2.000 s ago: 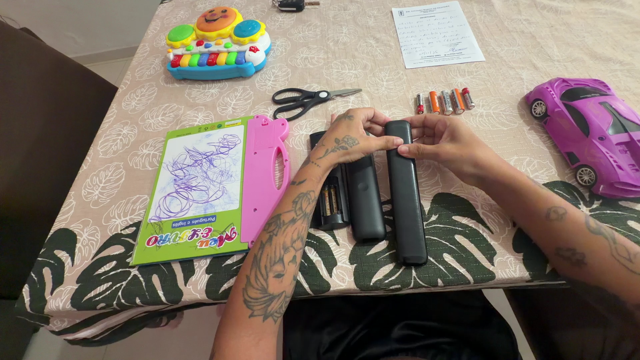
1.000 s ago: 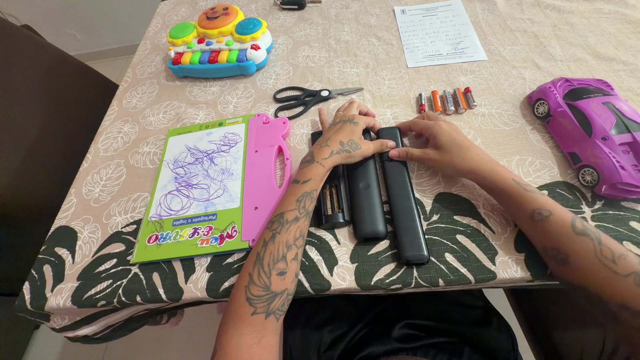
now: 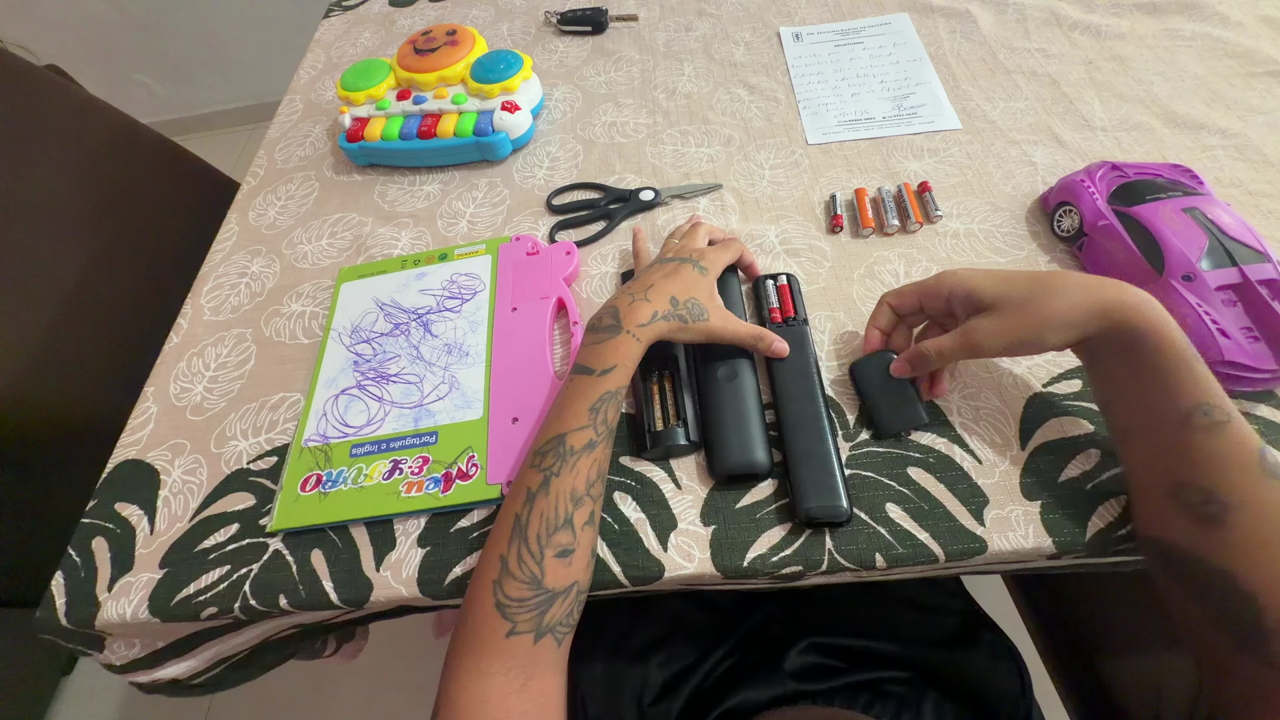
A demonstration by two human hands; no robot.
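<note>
Three black remote controls lie side by side. The right remote (image 3: 808, 430) has its battery compartment uncovered, with red-and-silver batteries (image 3: 778, 298) inside. My left hand (image 3: 685, 295) spreads over the upper parts of the middle remote (image 3: 735, 420) and the left remote (image 3: 665, 420), its thumb at the right one's edge. Batteries also show in the left remote's open compartment. Between the fingers and thumb of my right hand (image 3: 950, 325) is a black battery cover (image 3: 888, 395), held to the right of the remotes at the tablecloth.
Scissors (image 3: 610, 205) and several loose batteries (image 3: 885, 208) lie beyond the remotes. A drawing board toy (image 3: 400, 350) is at left, a toy piano (image 3: 435, 135) behind it. A purple toy car (image 3: 1170, 260) stands at right. A written paper sheet (image 3: 870, 75) and a car key (image 3: 580, 20) are farther back.
The battery cover has come off the right remote, showing its batteries. My right hand has moved to the right with the cover.
</note>
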